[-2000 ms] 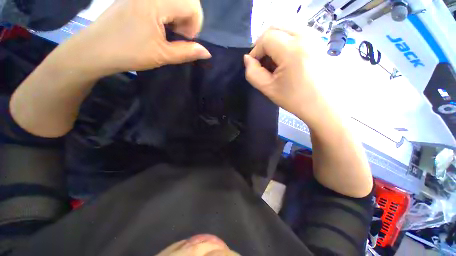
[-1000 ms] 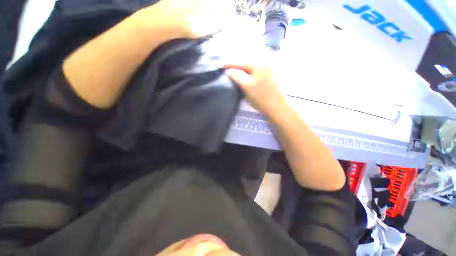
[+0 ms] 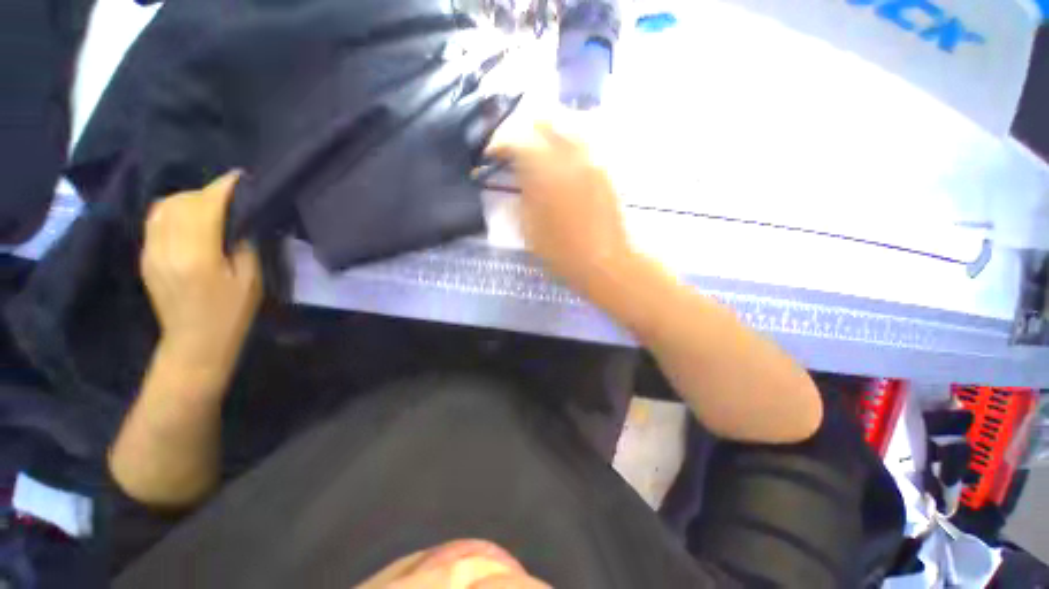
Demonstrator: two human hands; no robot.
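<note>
A large dark garment piece (image 3: 391,190) lies over the left of the sewing machine table and hangs over its front edge. My left hand (image 3: 201,259) grips a fold of it at the left, near the table edge. My right hand (image 3: 552,184) is blurred, at the cloth's right edge just below the needle area, with thumb and fingers close to the cloth; whether it grips is unclear. The needle area (image 3: 495,46) is washed out by glare. A stubby grey-blue cylinder (image 3: 587,58) stands just right of it.
The white machine head (image 3: 874,81) with blue lettering is at the upper right. A ruler scale (image 3: 805,320) runs along the table's front edge. Red slotted crates (image 3: 992,443) and white scraps (image 3: 955,552) are below the table at the right.
My left hand has come back from near the needle to the left, down by the table edge, and grips the cloth. The cloth is spread further left. My right hand has shifted slightly left.
</note>
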